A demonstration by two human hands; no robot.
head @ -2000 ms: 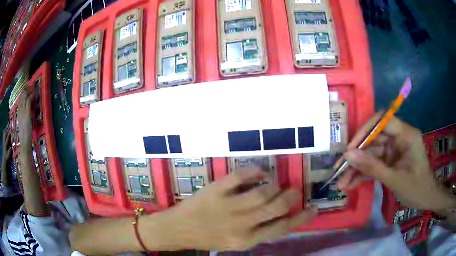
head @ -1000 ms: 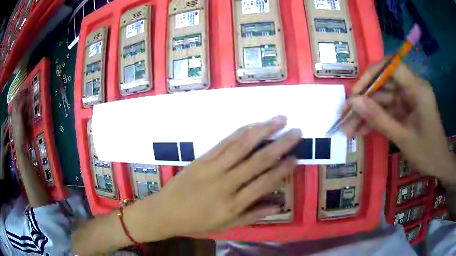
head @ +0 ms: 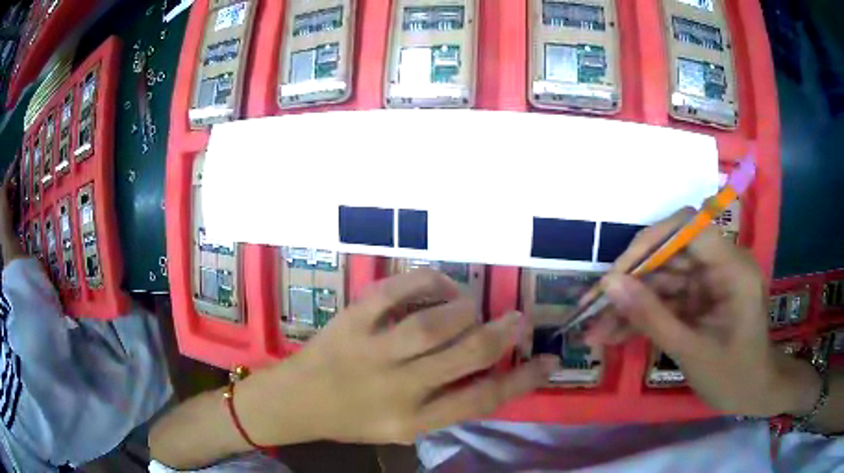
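Observation:
My left hand (head: 407, 356) lies palm down over the lower phone row, fingers apart, fingertips at a phone unit (head: 578, 371). My right hand (head: 708, 323) holds the orange pick tool (head: 680, 238), pink end up, like a pen. Its thin tip touches a dark square pad (head: 547, 343) on that phone's lower board area; whether the pad lies flat is unclear. The white release liner (head: 444, 166) lies across the foam tray (head: 763, 102), with several black pads (head: 563, 238) along its near edge. My right fingers partly hide the pads at its right end.
More phones (head: 430, 55) sit in the tray's far row. At left are a second foam tray (head: 106, 222), small pale rings (head: 139, 65) on the green bench and a neighbour's sleeve (head: 88, 360). Another tray of phones (head: 787, 309) is at the right edge.
My left hand has moved off the liner to the phone. The pick tool has moved from the liner's right end down to that phone, where a dark pad now shows. The neighbour's arm has drawn back.

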